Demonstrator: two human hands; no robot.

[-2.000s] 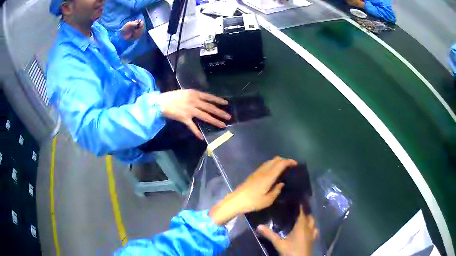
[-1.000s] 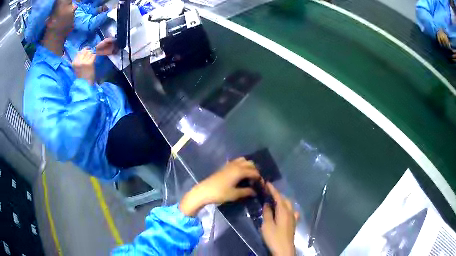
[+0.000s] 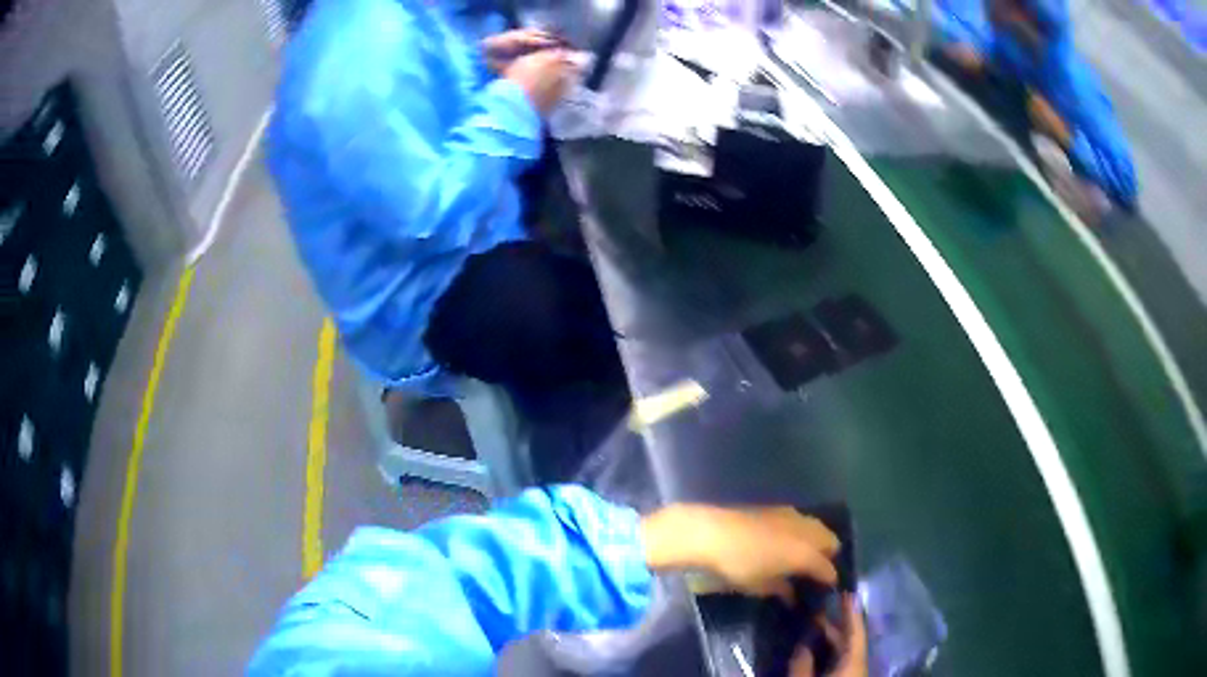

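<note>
The picture is blurred. A black panel (image 3: 831,525) lies at the bench's near edge, partly covered by my hands. My left hand (image 3: 748,545) reaches in from the left in a blue sleeve, with its fingers bent over the dark panel. My right hand (image 3: 845,644) is at the bottom edge, partly cut off, with its fingertips against the dark piece just below my left fingers. A crumpled clear film (image 3: 903,615) lies right of my hands. Two more black panels, one left (image 3: 792,349) and one right (image 3: 855,327), lie side by side further up the bench.
A cream tape tab (image 3: 669,406) sits on the bench edge. A black box-shaped device (image 3: 748,185) stands further up, near white sheets. A person in blue (image 3: 397,172) sits at the left on a pale stool (image 3: 444,430). Another person (image 3: 1066,93) is at the upper right.
The view has turned, and the scene has shifted right. The neighbour's hand has left the two far panels. My hands stay together at the dark panel. The white printed sheets at lower right are out of view.
</note>
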